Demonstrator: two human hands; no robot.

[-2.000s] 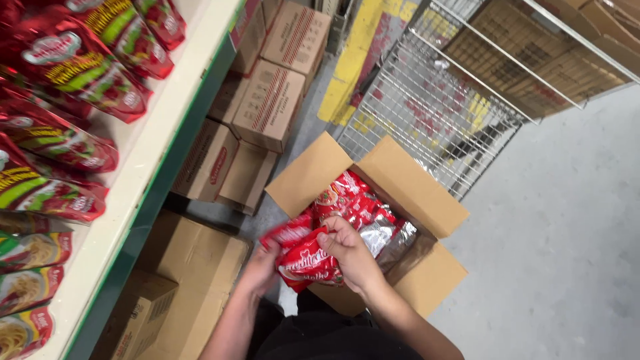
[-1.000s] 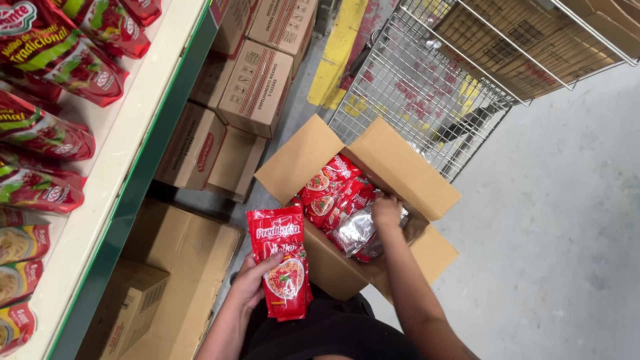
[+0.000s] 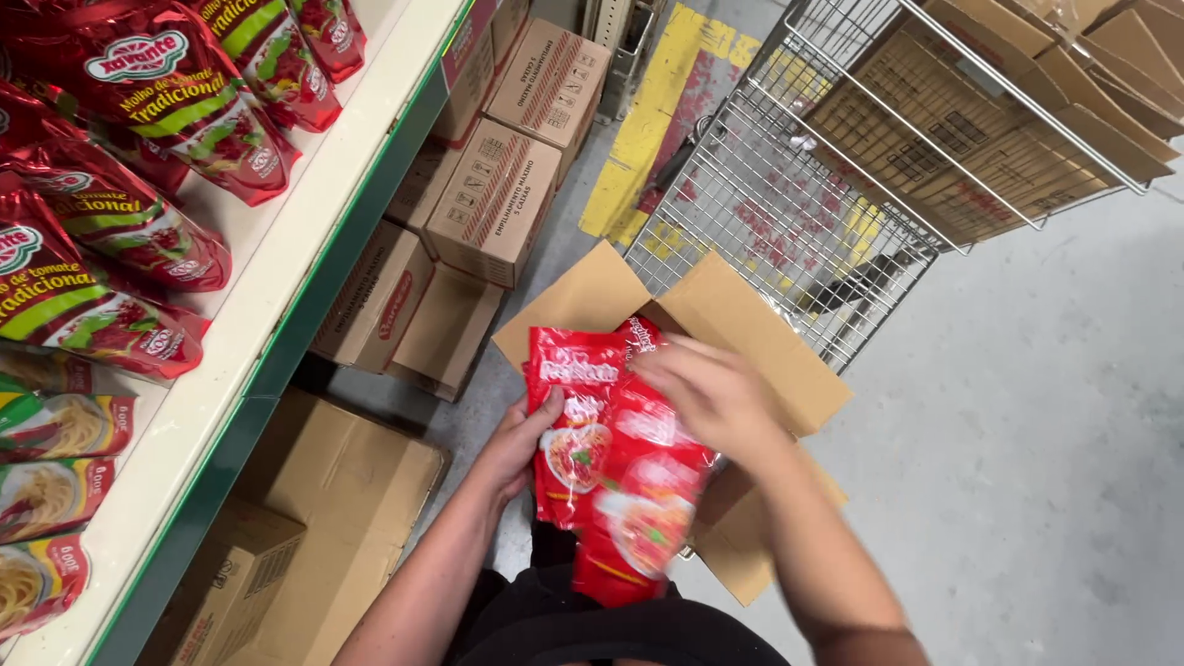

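Note:
My left hand [image 3: 523, 444] grips red pouches of tomato sauce [image 3: 569, 439] by their side edge, thumb on the front. Beside them, my right hand [image 3: 708, 393] holds another red sauce pouch [image 3: 647, 490] by its top; hand and pouch are blurred. Both are held upright over the near side of an open cardboard box [image 3: 749, 333], whose flaps are spread. The pouches and my hands hide most of the inside of the box.
On the left, a shelf [image 3: 305, 250] with a green edge holds red sauce pouches [image 3: 166, 83]. Cardboard cartons [image 3: 495, 190] are stacked beneath it. Beyond the open box stands a wire cart [image 3: 795, 203] with flattened cardboard [image 3: 925, 139]. Grey floor [image 3: 999, 462] lies to the right.
My right hand was down in the box a second ago; now it is beside my left hand with a pouch. My left hand still holds its pouches.

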